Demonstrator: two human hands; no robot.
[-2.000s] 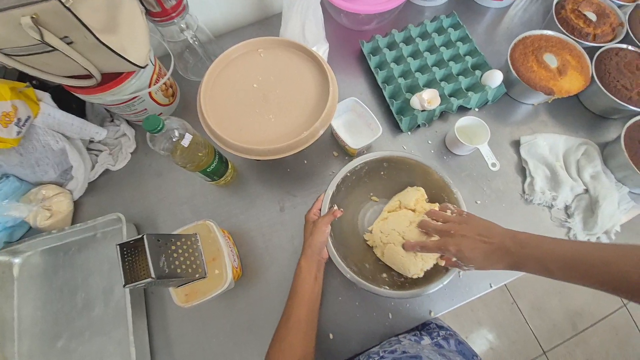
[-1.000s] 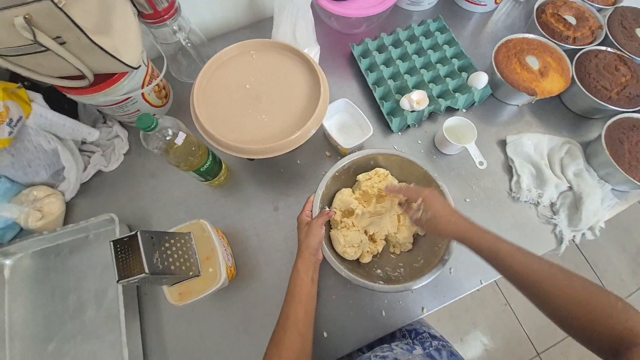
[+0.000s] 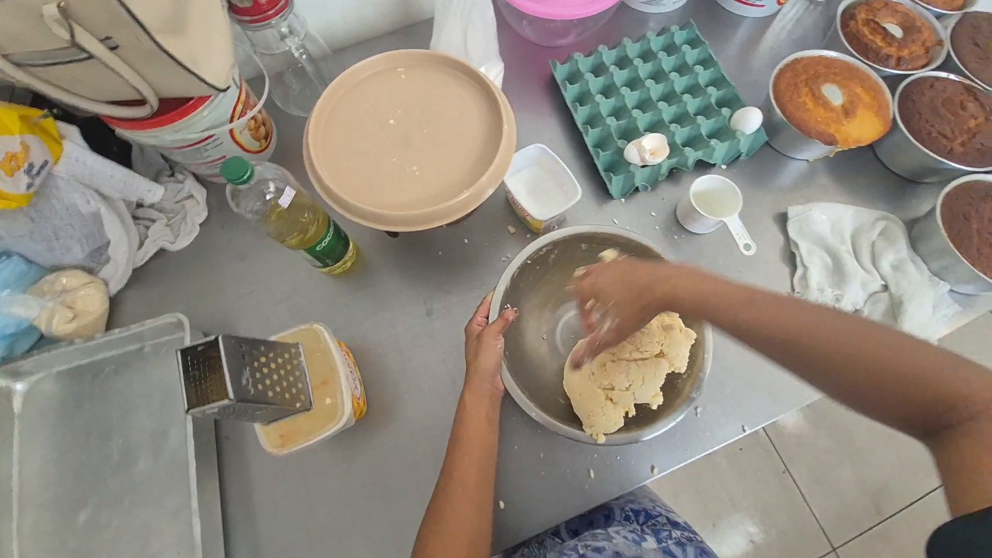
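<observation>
A round metal mixing bowl [image 3: 535, 391] stands near the front edge of the steel table. Pale yellow dough [image 3: 632, 372] lies in its lower right part, a lobe reaching down to the bowl's wall. My left hand [image 3: 488, 345] grips the rim at the left, thumb on top. Blurred by motion, my right hand [image 3: 616, 306] is over the bowl at the dough's upper left, its fingers bent and smeared with dough; whether they hold a piece is unclear. Above the bowl are a small white tub [image 3: 542, 184] and a white measuring cup [image 3: 713, 203].
A box grater [image 3: 246, 378] rests across a margarine tub [image 3: 341, 418], beside a metal baking pan [image 3: 101, 465]. An oil bottle [image 3: 294, 217] and a lidded beige container [image 3: 411, 139] stand behind. Farther right are a green egg tray [image 3: 651, 101], a white cloth [image 3: 852, 263] and several cake pans [image 3: 802, 132].
My right hand has moved left over the bowl. The dough, spread across the bowl's upper left a second ago, now lies at the lower right. My left hand stays on the rim.
</observation>
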